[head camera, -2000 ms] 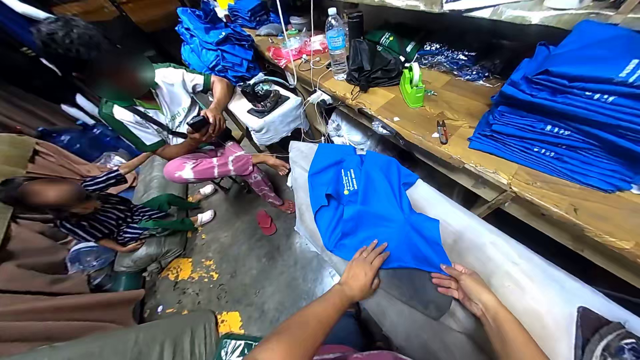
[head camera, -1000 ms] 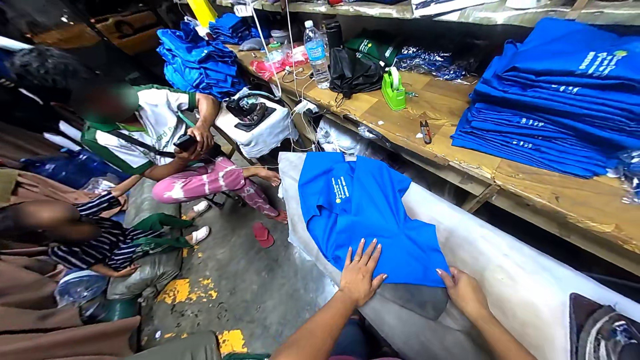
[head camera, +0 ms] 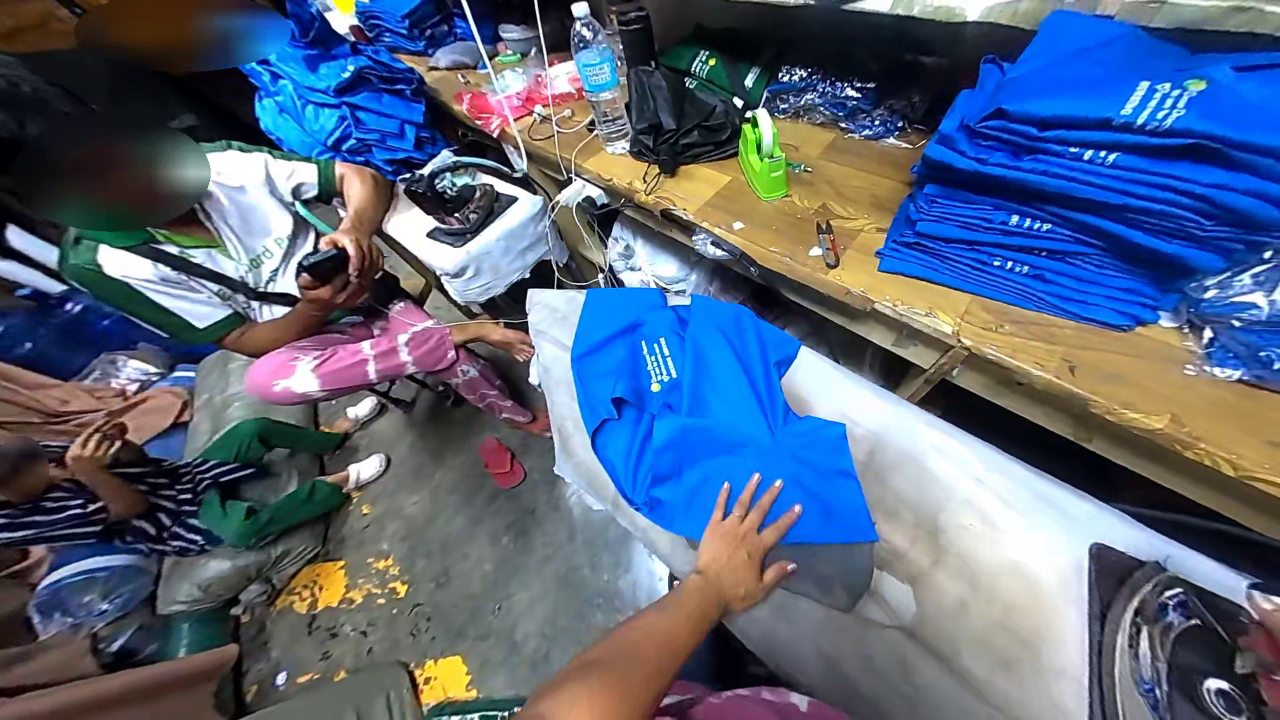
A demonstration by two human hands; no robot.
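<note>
A blue cloth garment (head camera: pixel 700 400) with a small printed emblem and lettering lies partly folded on the far end of a padded ironing board (head camera: pixel 960 490). My left hand (head camera: pixel 740 550) rests on its near edge, palm down with fingers spread, partly over a grey patch of the board cover. At the right edge of the view, my right hand (head camera: pixel 1262 630) is mostly cut off, beside or on an electric iron (head camera: pixel 1170 650) that sits on a dark pad. Its grip on the iron is hidden.
A wooden bench (head camera: pixel 860 270) alongside holds stacked blue garments (head camera: pixel 1080 180), thread snips (head camera: pixel 828 245), a green tape dispenser (head camera: pixel 763 155) and a water bottle (head camera: pixel 600 80). Two people sit at the left. A second iron (head camera: pixel 460 200) stands on a padded stand; red slippers (head camera: pixel 501 463) lie on the floor.
My right hand has left the garment's near right corner and is now at the iron on the right. My left hand stays at the near edge, its fingers spread.
</note>
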